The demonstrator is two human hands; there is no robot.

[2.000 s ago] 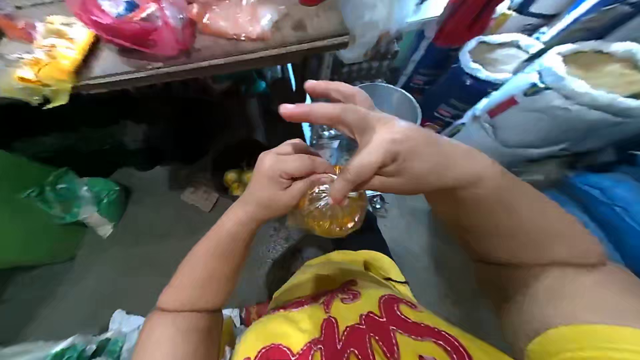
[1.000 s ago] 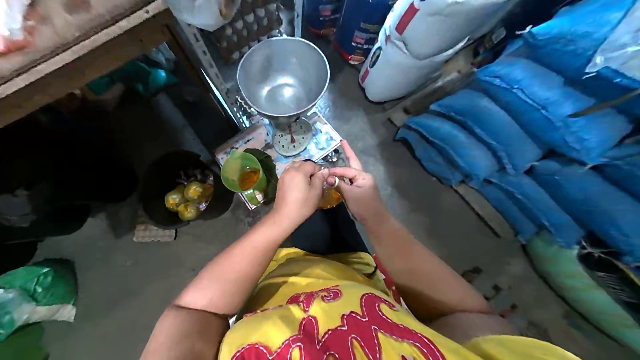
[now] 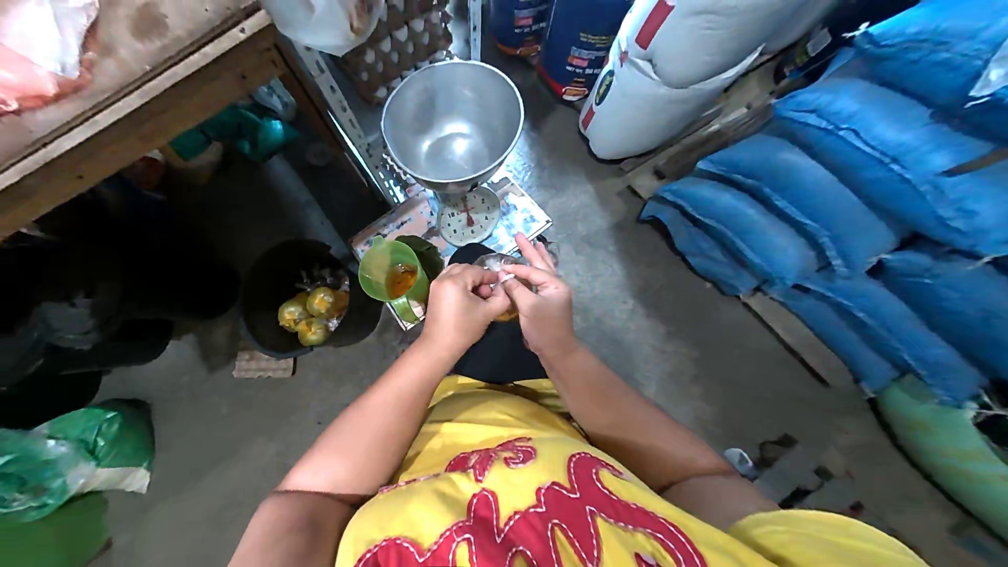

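Both hands meet at the twisted neck of a clear plastic bag (image 3: 508, 313) of orange-yellow liquid, most of it hidden below the fingers. My left hand (image 3: 465, 303) pinches the plastic between thumb and fingertips. From the other side, my right hand (image 3: 543, 303) grips the same neck, with some fingers stretched forward. Just left of my hands stands a green plastic pitcher (image 3: 388, 268) with orange liquid inside. Beyond them, a dial scale (image 3: 469, 215) carries a large metal bowl (image 3: 453, 126). Several filled, tied bags (image 3: 313, 315) lie in a black basin (image 3: 264, 315) at the left.
A wooden table (image 3: 142, 122) is at upper left, with egg trays (image 3: 402, 47) beside it. White sacks (image 3: 669, 79) and stacked blue sacks (image 3: 819, 197) rest on wooden pallets at the right. Green bags (image 3: 102, 441) lie on the floor at lower left.
The view has swung down and right since the oldest frame. My right hand's raised, spread fingers have come down to the bag's neck, where both hands now meet.
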